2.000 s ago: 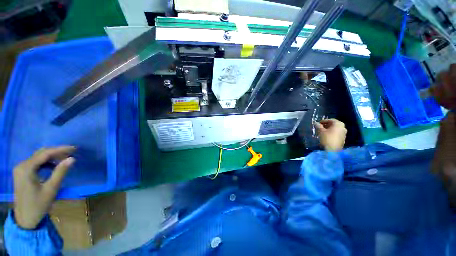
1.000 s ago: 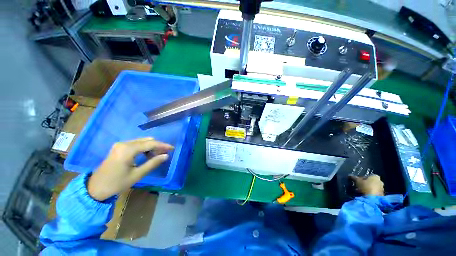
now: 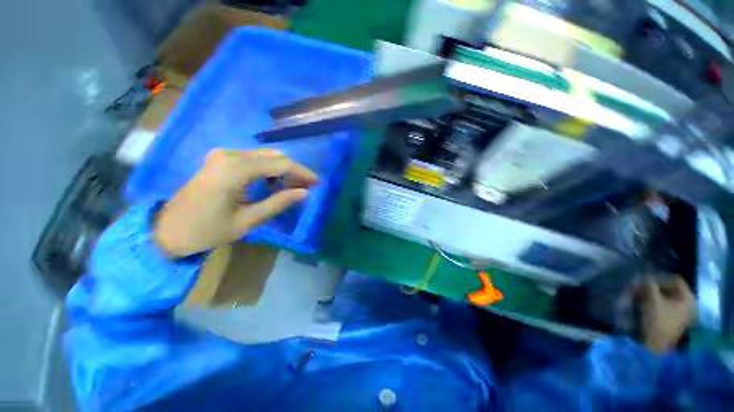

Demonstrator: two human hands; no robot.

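My left hand (image 3: 229,197) is over the near side of the blue parts bin (image 3: 193,121), thumb and forefinger curved with a small gap between their tips. I see nothing held in it. My right hand (image 3: 664,310) is blurred, low over the near right part of the black component tray (image 3: 591,306). Its fingertips are too blurred to tell what they hold. Blurred silvery pieces (image 3: 636,229) lie farther back in the tray. The white-grey machine (image 3: 475,229) stands between my hands.
The metal discharge chute (image 3: 354,106) slants over the bin. The pale feed rail (image 3: 555,88) crosses the machine. An orange clip (image 3: 485,290) and yellow-green wire (image 3: 426,273) lie at the machine's front on the green mat (image 3: 370,265). Cardboard boxes (image 3: 245,269) are below left.
The view has swung and is now blurred; the machine's control panel is mostly lost to the upper right. My left hand keeps its curved shape near the bin. My right hand stays at the tray.
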